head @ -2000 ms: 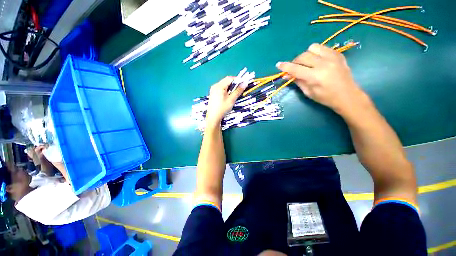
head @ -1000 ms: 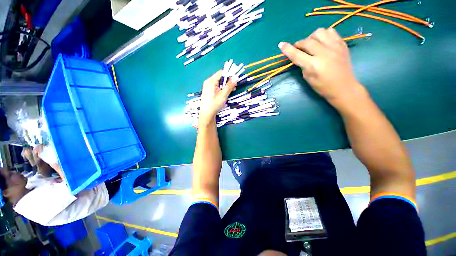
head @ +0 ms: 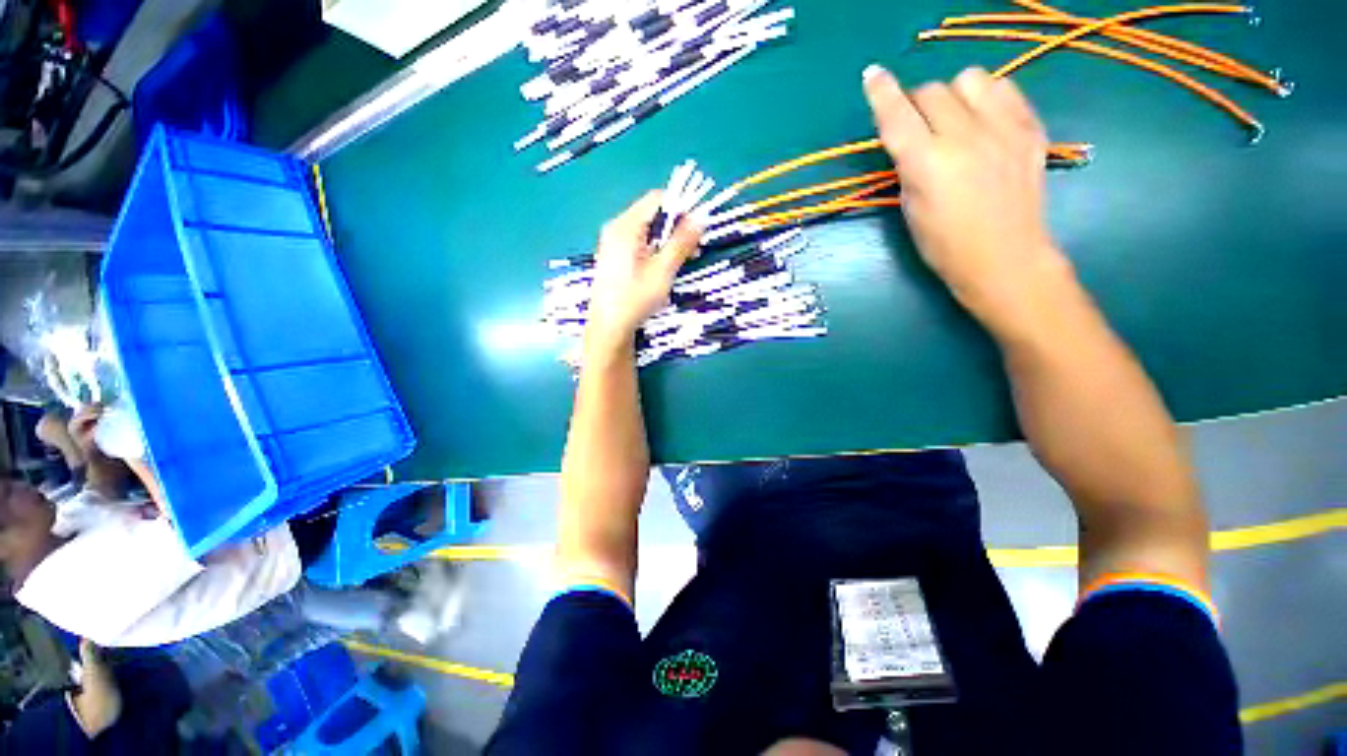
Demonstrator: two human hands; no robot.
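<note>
My left hand holds a small fanned bunch of white and black sleeves above the green bench. Several orange wires run from this bunch to the right and pass under my right hand. Their silver ends show beyond it. My right hand is over the wires with the index finger stretched out; whether it grips them is hidden. A pile of black-and-white sleeved pieces lies below and right of my left hand.
A larger sleeve pile lies farther back. Loose orange wires lie at the back right. A big blue bin stands at the bench's left end. A white tray is at the back left. A person in white sits beyond the bin, near blue stools.
My right hand has moved slightly right and its index finger has straightened. The orange wires between my hands now lie closer to level. My left hand still holds the sleeve bunch.
</note>
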